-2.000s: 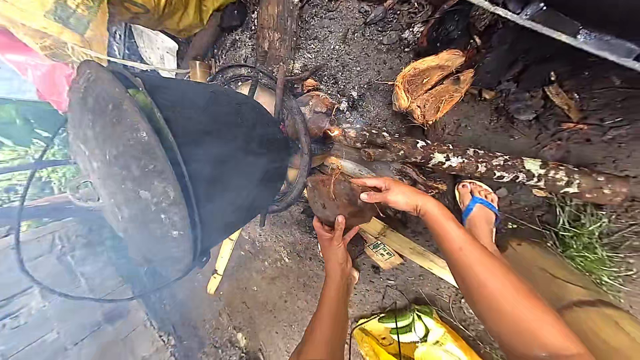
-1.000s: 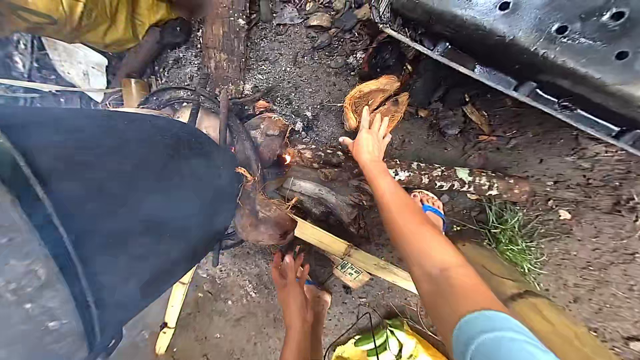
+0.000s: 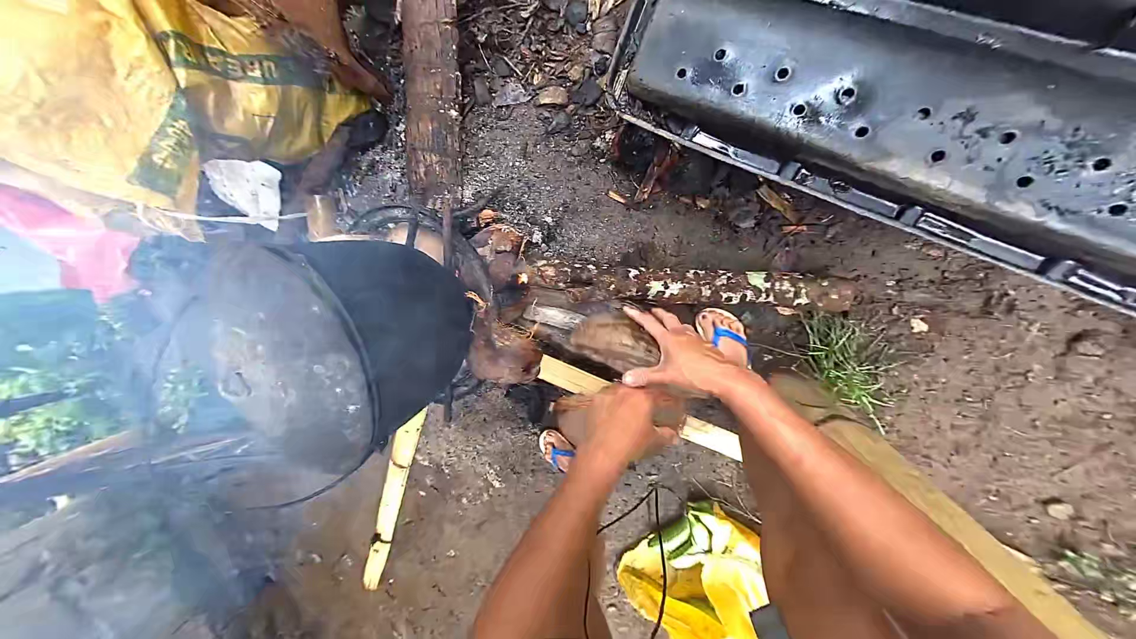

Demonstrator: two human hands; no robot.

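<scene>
My right hand (image 3: 679, 355) lies with spread fingers against a brown coconut husk piece (image 3: 617, 342). My left hand (image 3: 621, 422) is just below it, its fingers curled over another brown husk piece (image 3: 572, 417), which is blurred. Both pieces are above a split bamboo strip (image 3: 710, 437). To the left, a soot-black pot (image 3: 399, 337) with a dull metal lid (image 3: 275, 355) stands over the fire. A darker husk (image 3: 504, 355) and a log (image 3: 692, 286) with pale patches lie against the fire's edge.
Smoke drifts at the left. A black perforated metal tray (image 3: 887, 115) is at upper right. A thick wooden post (image 3: 432, 106) lies at the top. Yellow sacks (image 3: 257, 98) are at upper left, and a yellow bag (image 3: 710, 577) is near my legs. My sandalled feet (image 3: 723, 330) flank the bamboo.
The husk pieces that lay beyond the patchy log are gone from there; husk pieces are now at my hands. My right hand has come back toward me. The darker husk, earlier in my hands, rests by the fire.
</scene>
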